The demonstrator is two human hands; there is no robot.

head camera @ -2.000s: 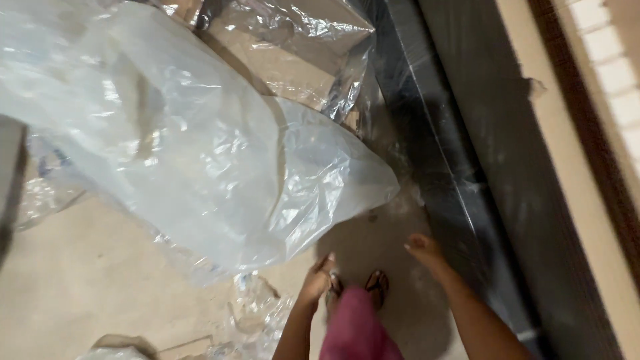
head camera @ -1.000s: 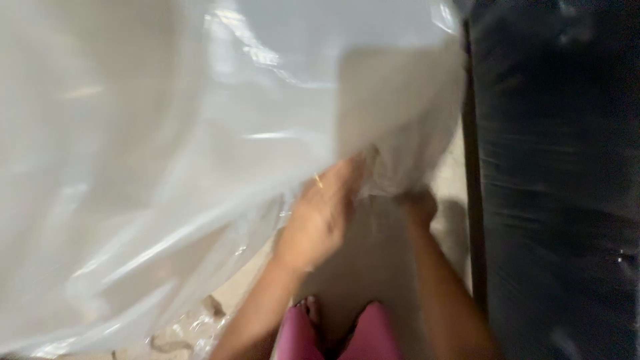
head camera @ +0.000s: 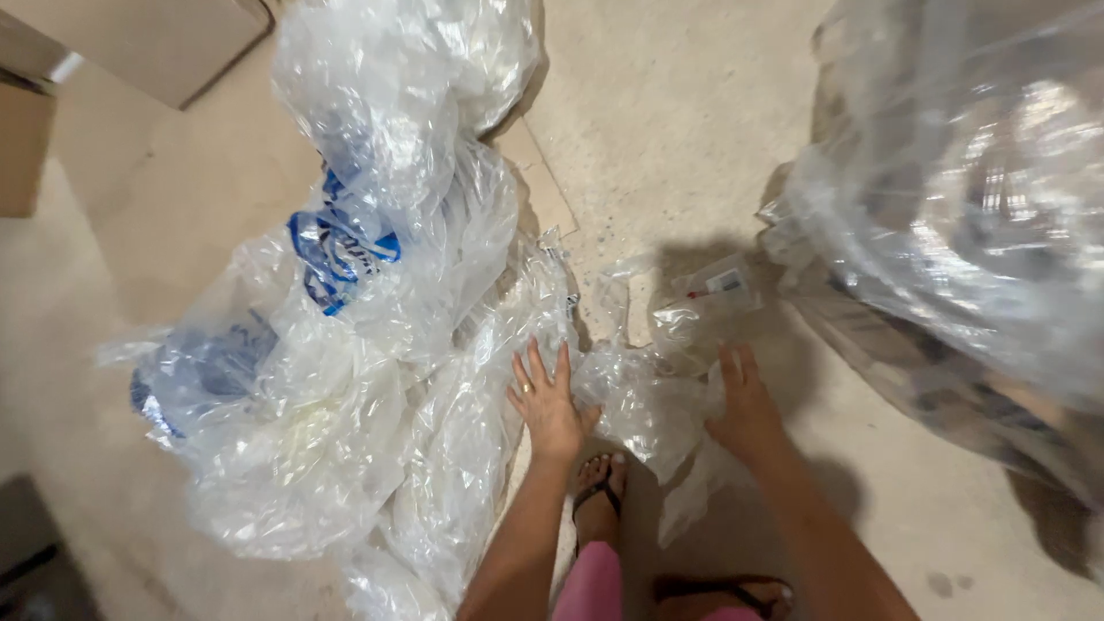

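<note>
My left hand [head camera: 550, 412], with a ring on one finger, is spread between a long heap of crumpled clear plastic film [head camera: 345, 448] and a smaller piece of clear film [head camera: 642, 405]. Its fingers are apart; light contact with the film cannot be judged. At the right edge of the smaller piece is my right hand [head camera: 746, 410], its fingers pointing forward; whether they pinch the film is unclear. Just beyond lies a small clear bag with a white label [head camera: 724, 282]. Blue-printed plastic [head camera: 341, 259] is tangled in the heap.
A large bundle of clear plastic [head camera: 966, 224] stands at the right. Cardboard boxes [head camera: 147, 43] are at the upper left, and a flat cardboard piece [head camera: 539, 172] lies beside the heap. My sandalled feet [head camera: 599, 492] are on the concrete floor below my hands. A dark object [head camera: 39, 552] is at the lower left.
The view has shifted greatly, to the film heap on the floor. One second ago both hands were at the edge of a large translucent sheet; now my left hand is spread above or on smaller film.
</note>
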